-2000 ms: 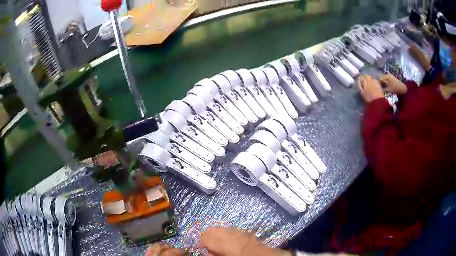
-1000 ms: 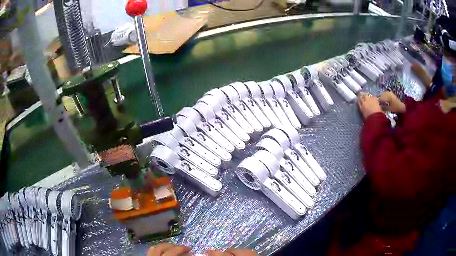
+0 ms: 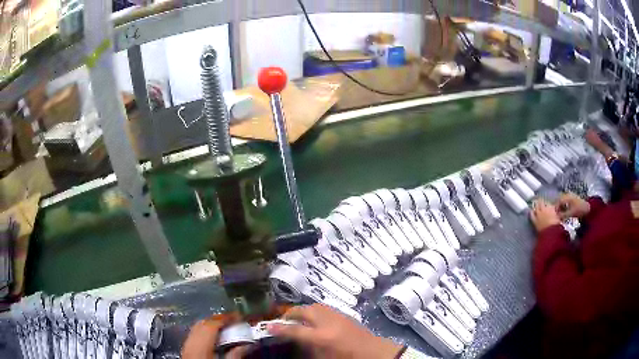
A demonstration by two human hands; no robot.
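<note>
A white handheld fan (image 3: 238, 334) lies at the fixture under the ram of the dark green hand press (image 3: 238, 245). My left hand (image 3: 203, 339) is at its left side. My right hand (image 3: 329, 332) has its fingers on the fan's right part. Both hands are partly cut off by the lower edge. They hide most of the fan and nearly all of the orange fixture. The press lever with its red ball knob (image 3: 272, 80) stands up, and no hand is on it.
Rows of white fans (image 3: 371, 231) lie right of the press, with a smaller group (image 3: 424, 298) nearer me. More fans (image 3: 84, 326) lie at far left. A green conveyor (image 3: 392, 140) runs behind. A coworker in dark red (image 3: 574, 259) is at right.
My hands have risen from the lower edge to the press fixture, and the white fan now shows between them. The view has tilted up, showing more background. The lever is still raised.
</note>
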